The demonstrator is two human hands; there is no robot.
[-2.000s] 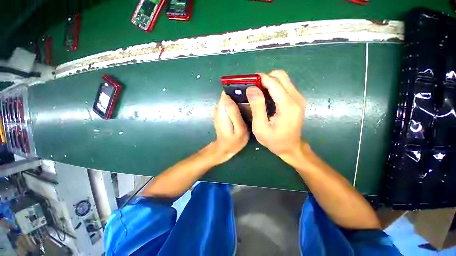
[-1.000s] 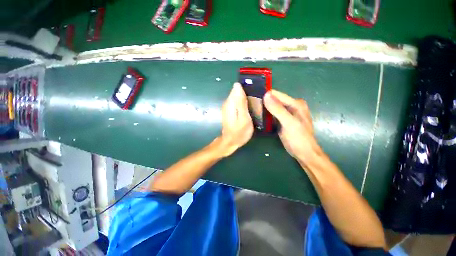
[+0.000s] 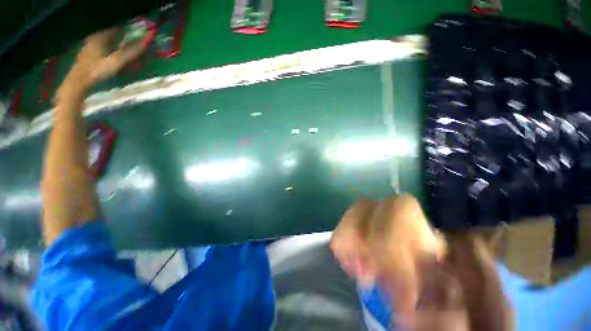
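My left hand (image 3: 97, 61) reaches over the conveyor belt at the upper left. Its fingertips are at a phone body (image 3: 139, 31) with a red rim and greenish inside; blur hides whether they grip it. My right hand (image 3: 389, 236) is strongly blurred at the bench's front edge, fingers curled, and I cannot tell whether it holds anything. A set-aside handset (image 3: 100, 147), red and dark with a pale rectangle, lies on the bench, partly behind my left forearm.
More phone bodies (image 3: 251, 15) lie on the belt beyond the whitish edge rail (image 3: 259, 70). Large black blister trays (image 3: 505, 129) cover the bench's right end. A cardboard carton (image 3: 528, 249) stands below them. Small specks dot the green bench (image 3: 259, 181).
My hands have parted: the left moved up-left to the belt, the right down-right to the bench edge. The handset they held is no longer seen between them. The view has shifted right.
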